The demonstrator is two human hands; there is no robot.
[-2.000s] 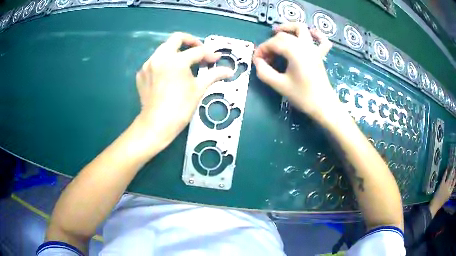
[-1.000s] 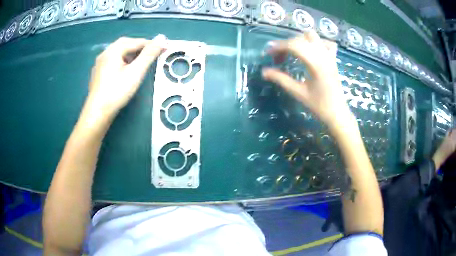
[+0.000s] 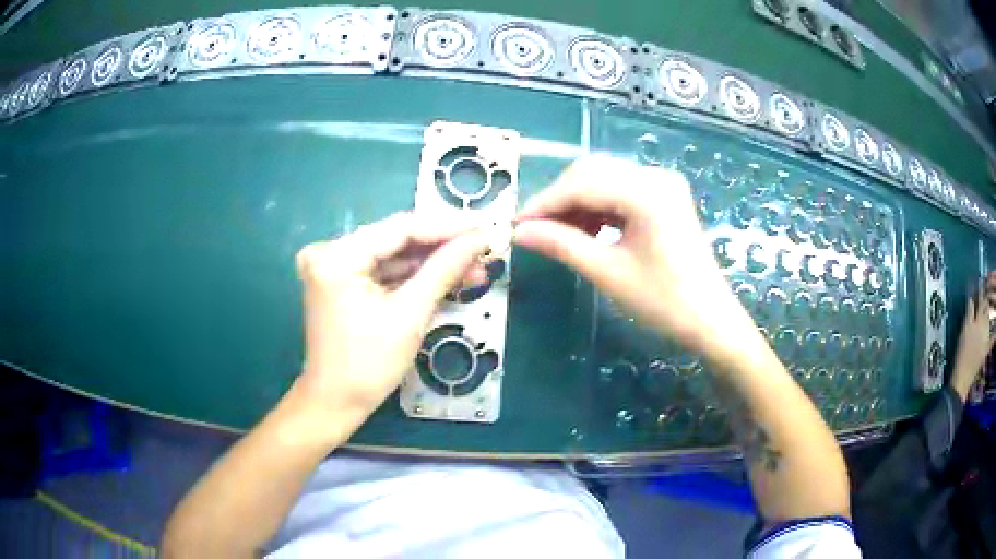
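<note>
A silver-grey metal frame point(image 3: 461, 377) with three spoked round openings lies upright in front of me on the green bench. My left hand point(image 3: 377, 311) is over its middle opening, thumb and fingertips together. My right hand point(image 3: 623, 246) is at the frame's right edge, thumb and forefinger pinched close to the left fingertips. Something tiny and pale shows between the fingertips; it is too small to tell what it is or which hand holds it. The middle opening is partly hidden by my left hand.
A clear blister tray point(image 3: 808, 317) with round pockets lies right of the frame, partly under my right forearm. Ringed frames point(image 3: 524, 49) lie end to end along the far side. Another three-hole frame point(image 3: 932, 311) and another person's hand point(image 3: 975, 344) are at the far right.
My right hand has moved from over the blister tray to the frame. My left hand has moved from the frame's top left corner to its middle opening.
</note>
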